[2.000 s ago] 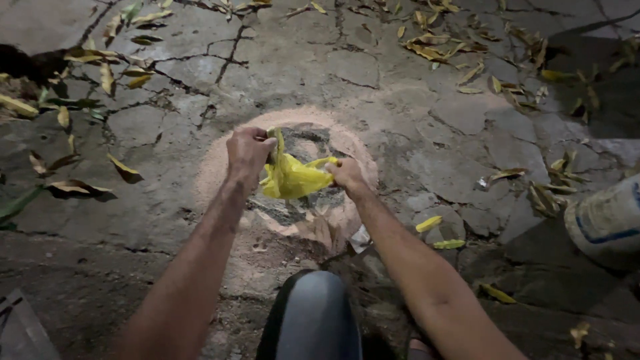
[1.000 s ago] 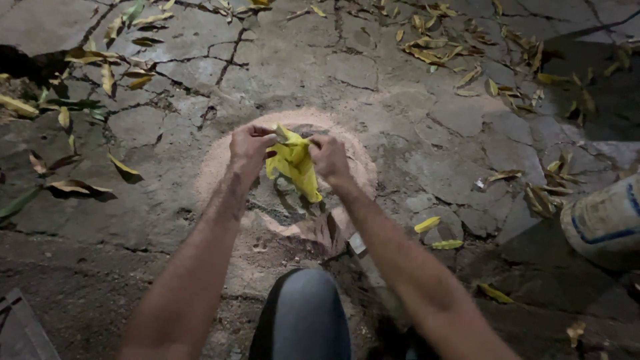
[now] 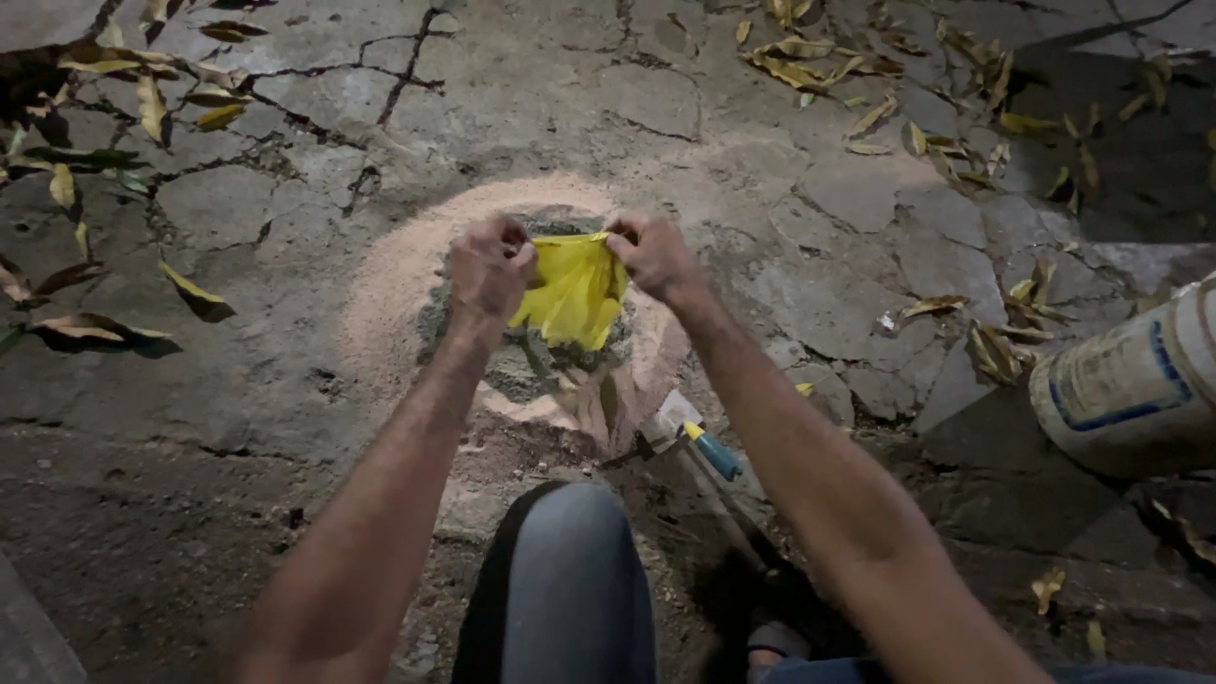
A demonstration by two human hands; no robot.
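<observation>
My left hand (image 3: 492, 264) and my right hand (image 3: 654, 256) pinch the two upper corners of a yellow plastic bag (image 3: 575, 290), its top edge stretched between them. The bag hangs over a ring of pinkish powder (image 3: 389, 275) on cracked concrete, with grey rough material inside the ring. At the ring's lower right lies a trowel (image 3: 712, 450) with a teal and yellow handle, partly in shadow beside my right forearm. Whether the bag holds anything cannot be seen.
A white bucket (image 3: 1126, 380) with a blue-edged label lies tilted at the right. Dry leaves (image 3: 798, 66) are scattered at the upper right, and more leaves (image 3: 95, 328) lie at the left. My knee (image 3: 578, 579) is below the ring.
The yellow bag, bunched between my hands before, is now spread wider with its top edge pulled straight. My right hand has moved right and away from my left since one second ago.
</observation>
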